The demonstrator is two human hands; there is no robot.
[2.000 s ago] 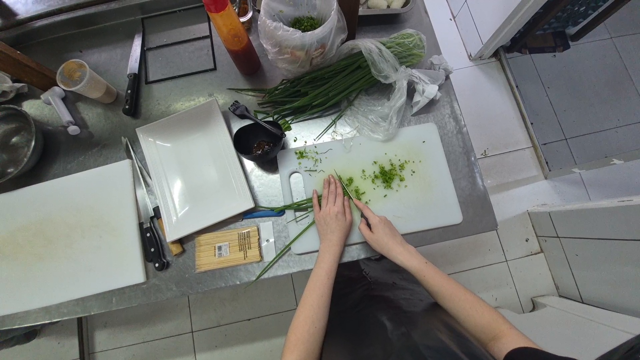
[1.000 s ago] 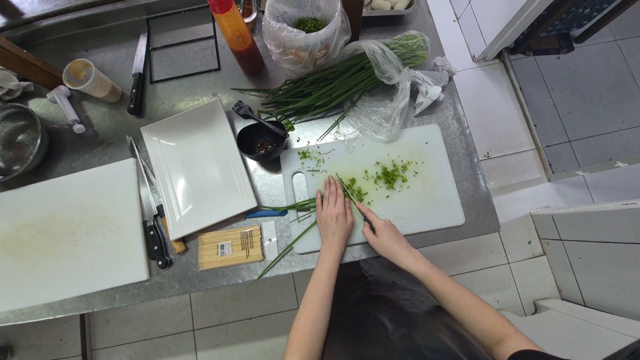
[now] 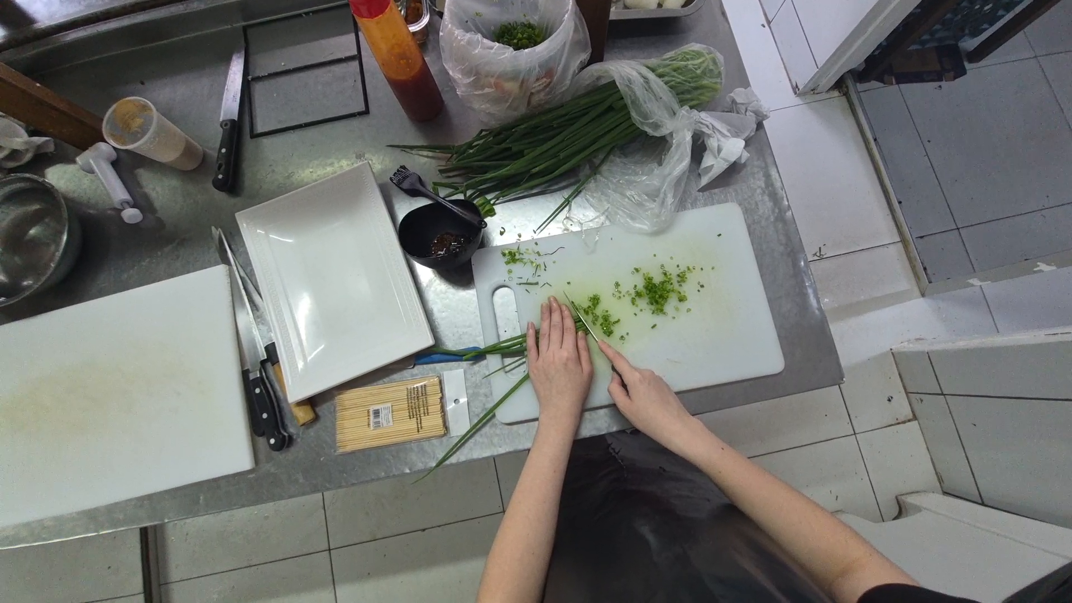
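Note:
My left hand lies flat over a small bundle of green chives, pressing it on a white plastic cutting board. The stalks stick out to the left past the board's handle slot. In my right hand is a knife, its blade against the cut end beside my left fingertips. Chopped chives lie right of the blade, and more bits are at the board's upper left. One loose stalk hangs over the table's front edge.
Behind the board lie a large chive bunch in a plastic bag and a black bowl with a brush. To the left are a white plate, packed wooden skewers, several knives and another cutting board. A sauce bottle stands behind.

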